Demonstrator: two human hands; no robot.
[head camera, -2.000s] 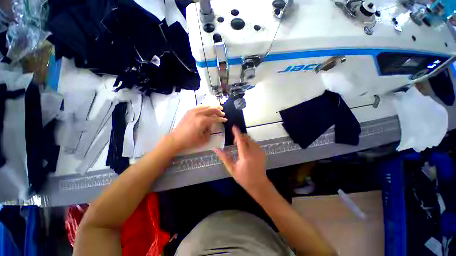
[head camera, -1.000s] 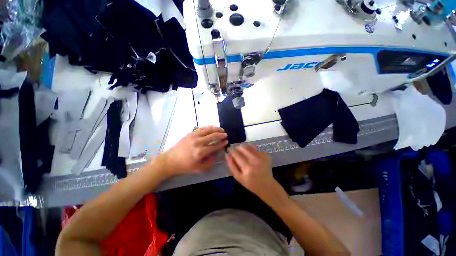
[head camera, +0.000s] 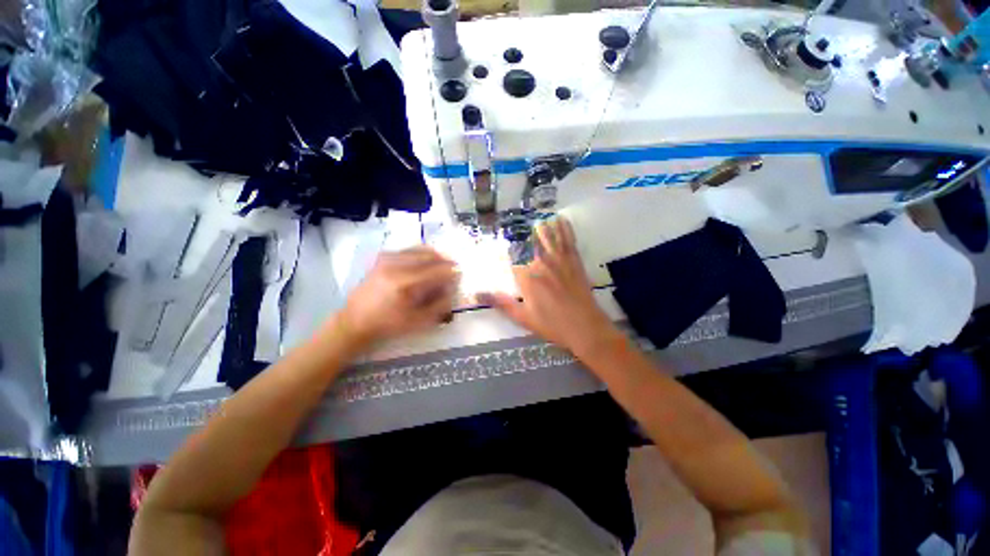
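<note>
The white sewing machine (head camera: 673, 114) has its presser foot (head camera: 519, 234) over a brightly lit bed. No dark piece shows under the foot. My left hand (head camera: 400, 295) is blurred, left of the needle, fingers bent; a small dark bit shows at its fingertips, and whether it grips a piece cannot be told. My right hand (head camera: 556, 288) is just right of and below the foot, fingers apart, fingertips beside the foot, with nothing visible in it. Folded dark fabric pieces (head camera: 678, 285) lie right of my right hand.
Dark fabric heap (head camera: 293, 98) at upper left. White strips (head camera: 190, 288) and one dark strip (head camera: 244, 310) lie left of my left hand. White cloth (head camera: 921, 280) is at the table's right end. Ruler edge (head camera: 456, 375) runs along the front. Red bag (head camera: 284, 505) and blue crate (head camera: 852, 445) are below.
The dark piece that lay under the foot no longer shows there. My left hand has moved left and slightly up from the front edge; my right hand has moved up beside the foot and its fingers have spread.
</note>
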